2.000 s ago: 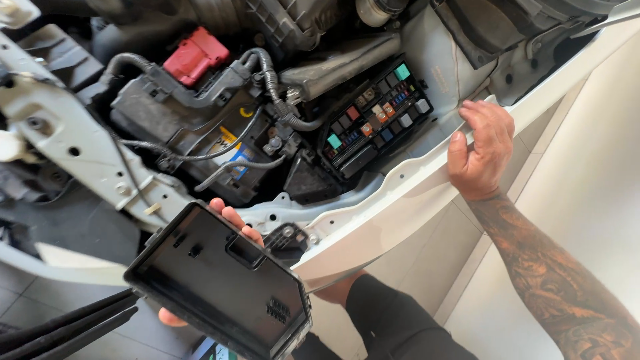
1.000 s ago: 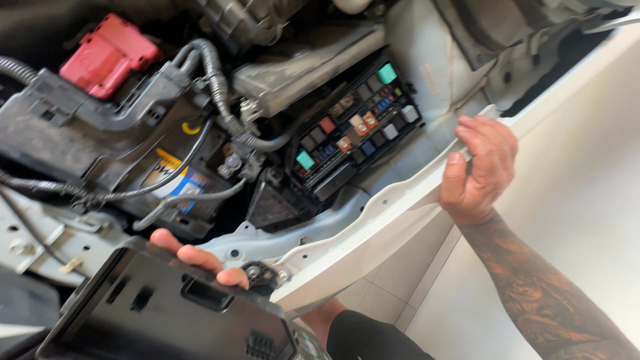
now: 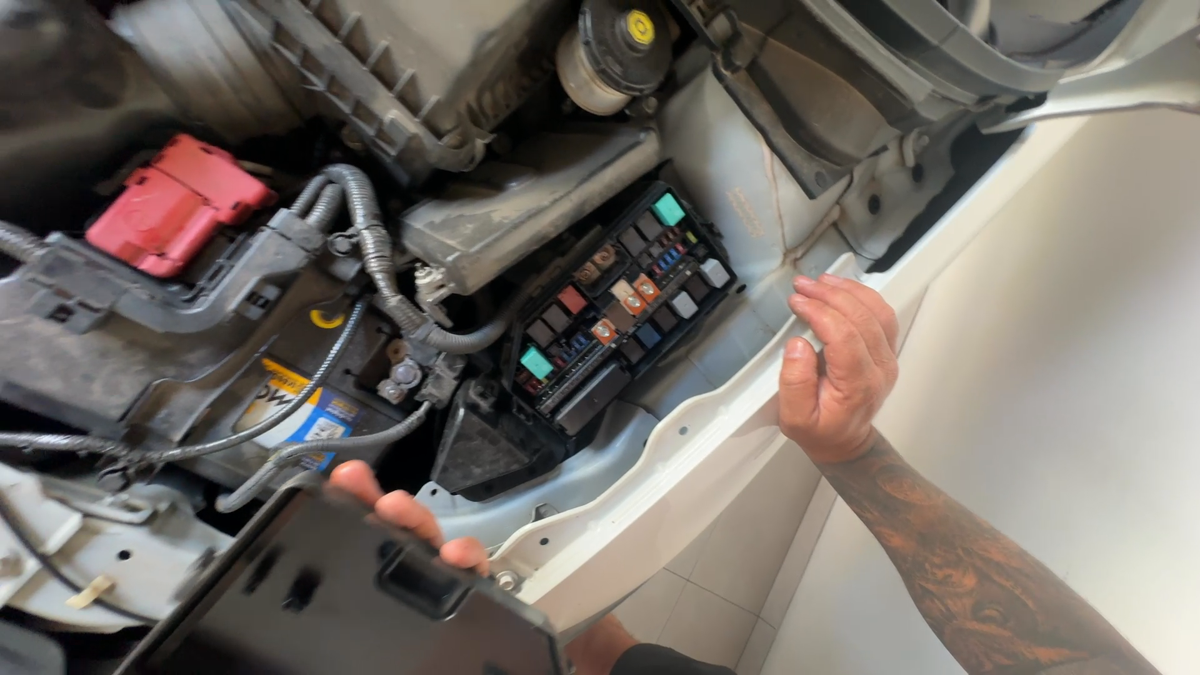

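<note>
My left hand [image 3: 410, 518] holds a black plastic fuse box cover [image 3: 347, 600] with its inner side facing up, at the lower left; its fingertips curl over the cover's top edge. My right hand [image 3: 840, 361] rests on the white fender edge [image 3: 712, 422], fingers loosely bent, gripping no separate thing. Between the hands and farther in, the fuse box [image 3: 623, 314] lies uncovered, showing relays and fuses, some green, orange and white. Left of it is the car battery [image 3: 300, 412] with a label bearing writing. The rest of my left hand is hidden under the cover.
A red terminal cover [image 3: 178, 206] and corrugated cable sleeves [image 3: 370, 234] lie over the battery area. A fluid reservoir with a black cap [image 3: 614, 56] stands at the top. Black trim [image 3: 797, 122] runs at upper right. Tiled floor [image 3: 712, 553] shows below the fender.
The cover in my left hand has moved toward the lower left of the view and is now partly cut off. My right hand stays at the fender edge. The view has shifted.
</note>
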